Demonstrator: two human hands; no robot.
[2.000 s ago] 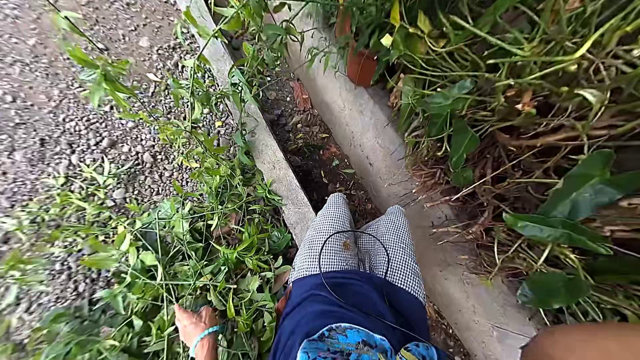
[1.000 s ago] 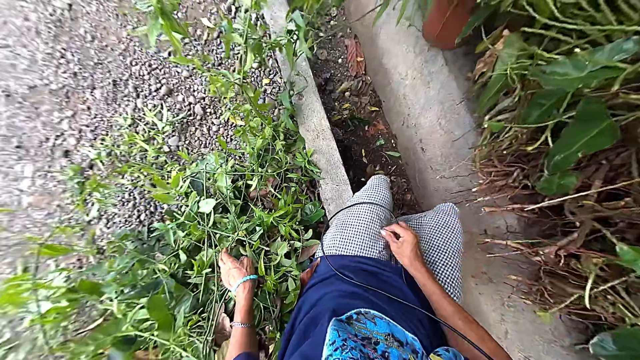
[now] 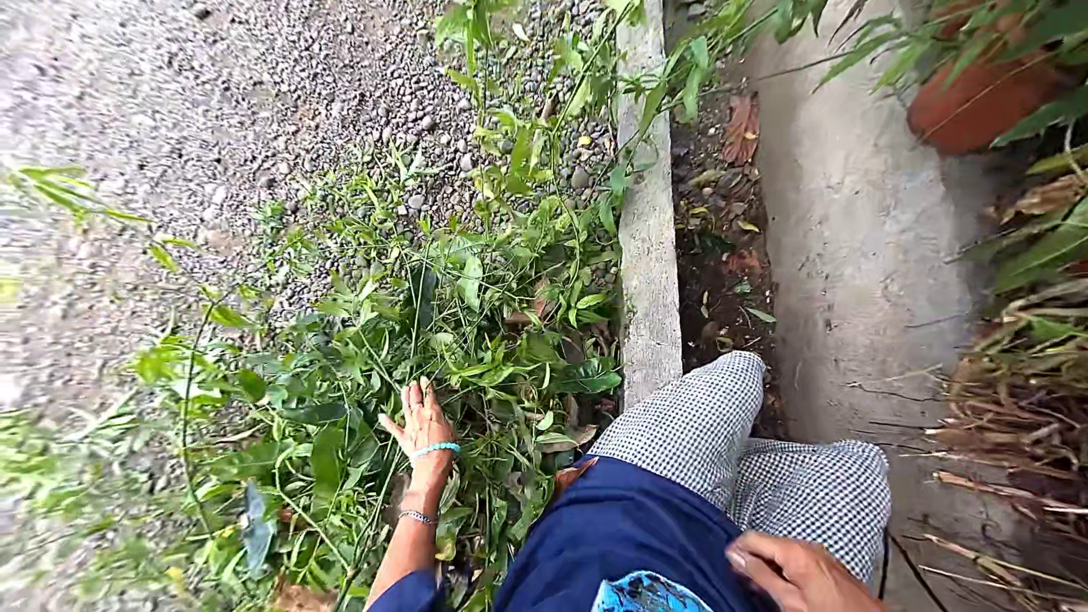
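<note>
My left hand (image 3: 422, 425), with a turquoise beaded bracelet at the wrist, lies palm down on a heap of green leafy stems (image 3: 340, 442). Its thumb stands apart from the fingers, and the fingertips partly sink among the leaves; whether they grip any stem cannot be told. At the lower right, my right hand (image 3: 790, 571) is over the lap, beside the navy shirt (image 3: 629, 527) and the checked trousers (image 3: 680, 425). Its fingers are bent and blurred, and nothing shows clearly in them.
A narrow concrete curb (image 3: 650, 229) runs up from my knees, next to a soil strip (image 3: 722, 297) with dry leaves. Right of that lies a wider concrete ledge (image 3: 850, 255). A terracotta pot (image 3: 977, 102) and dry stalks (image 3: 1011, 425) border it. Gravel (image 3: 255, 102) spreads at the upper left.
My right hand, on the knee a second ago, has drawn back to the lower lap. My left hand stays among the stems. A thin black cord across the shirt earlier no longer shows there.
</note>
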